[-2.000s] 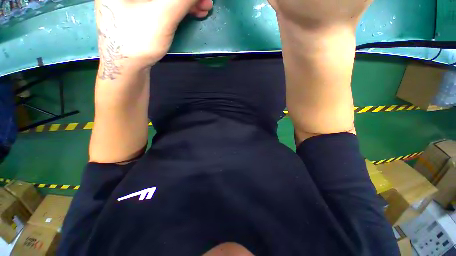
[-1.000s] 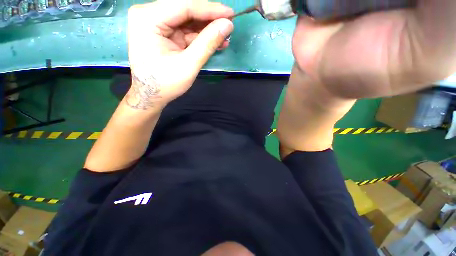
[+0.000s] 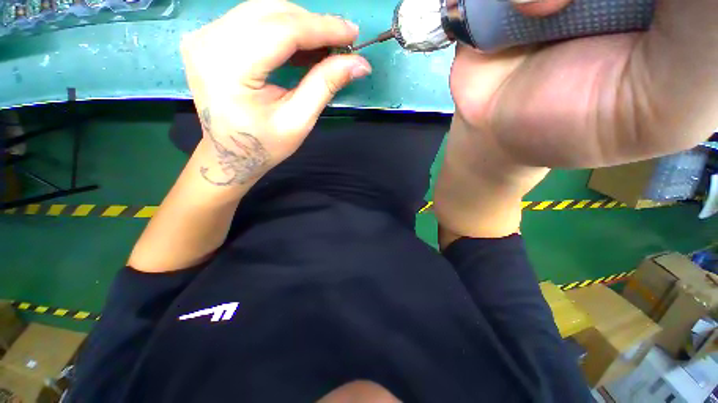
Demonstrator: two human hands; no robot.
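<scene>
My left hand (image 3: 272, 79) is raised at the bench edge, its thumb and fingers around a tiny dark module (image 3: 340, 50); most of the module is hidden by the fingers. My right hand (image 3: 582, 98) is wrapped around the thick grey electric screwdriver (image 3: 543, 25), partly cut off at the top right. The screwdriver lies nearly level, its thin bit pointing left, with the tip at the module between my left fingertips. Whether the tip sits on a screw cannot be told.
A clear blister tray (image 3: 94, 11) with modules lies at the top left on the green mat (image 3: 94, 67). Cardboard boxes (image 3: 622, 303) stand on the green floor at the lower right, others at the lower left. Striped tape (image 3: 86, 211) crosses the floor.
The right hand has brought the grey screwdriver into view from the top right. Since one second ago, the left fingers have spread slightly and turned, showing more of the module at the bit tip.
</scene>
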